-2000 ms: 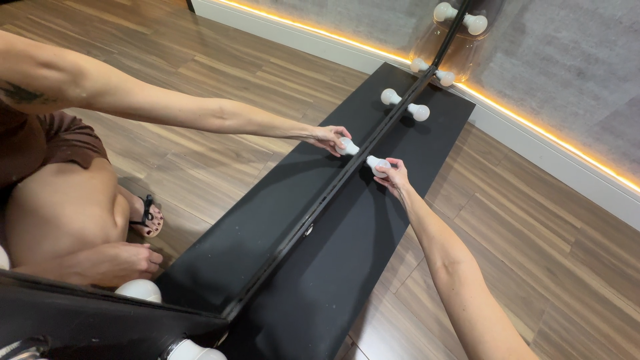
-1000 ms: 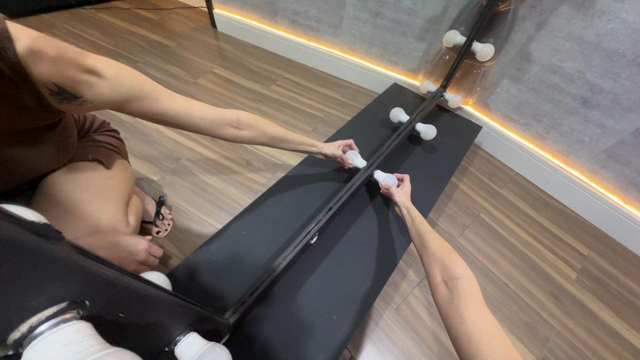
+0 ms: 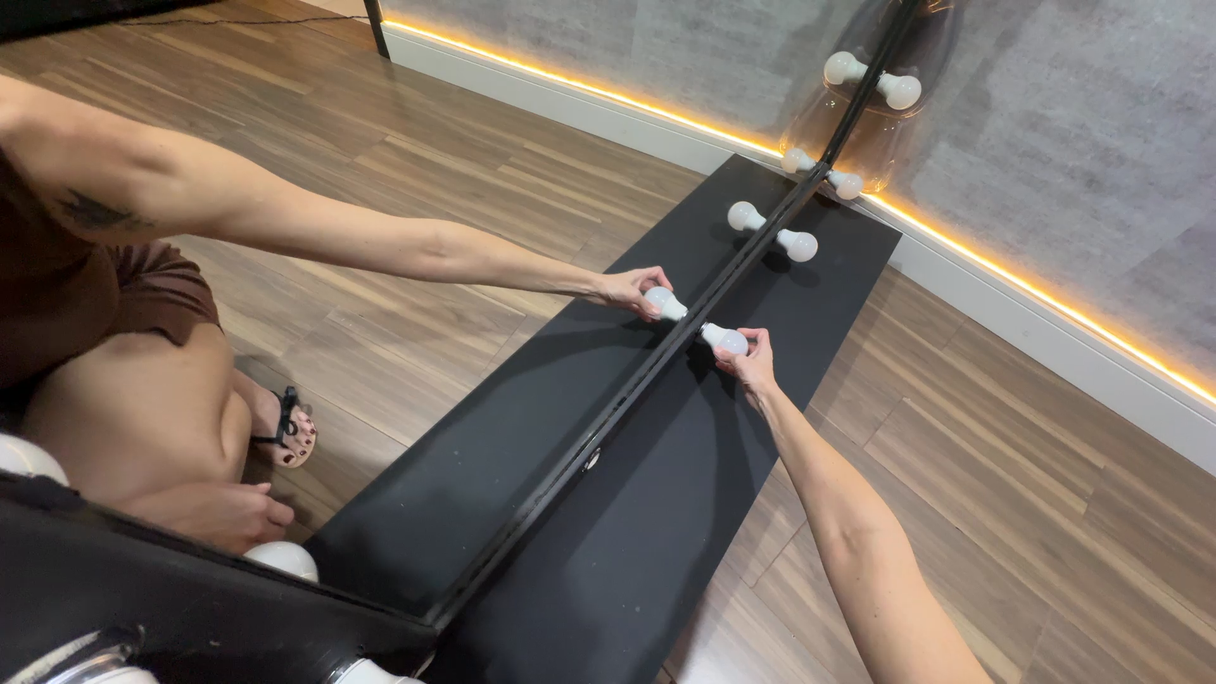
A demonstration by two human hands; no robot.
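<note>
My right hand (image 3: 750,361) reaches in from the lower right and holds a white light bulb (image 3: 726,339) by its rounded end. The bulb's narrow end points at the black lower frame (image 3: 532,508) of a mirror; whether it is seated cannot be told. The mirror shows this hand and bulb reflected beside them. My left hand itself is out of frame; its reflection rests by the knee at lower left. Farther along the lower frame is another white bulb (image 3: 798,245). A small metal fitting (image 3: 592,460) shows on the frame nearer the lower left.
A black shelf (image 3: 608,560) lies along the mirror. Bulbs (image 3: 901,91) line the frame's far upright; more bulbs (image 3: 369,673) sit on the near upright at lower left. Past the shelf are a wood-patterned floor (image 3: 1007,456), a white baseboard (image 3: 1045,332) with a glowing light strip, and a translucent amber object.
The view has shifted slightly, bringing more of the near upright into sight at first. My right hand stays on the same bulb throughout.
</note>
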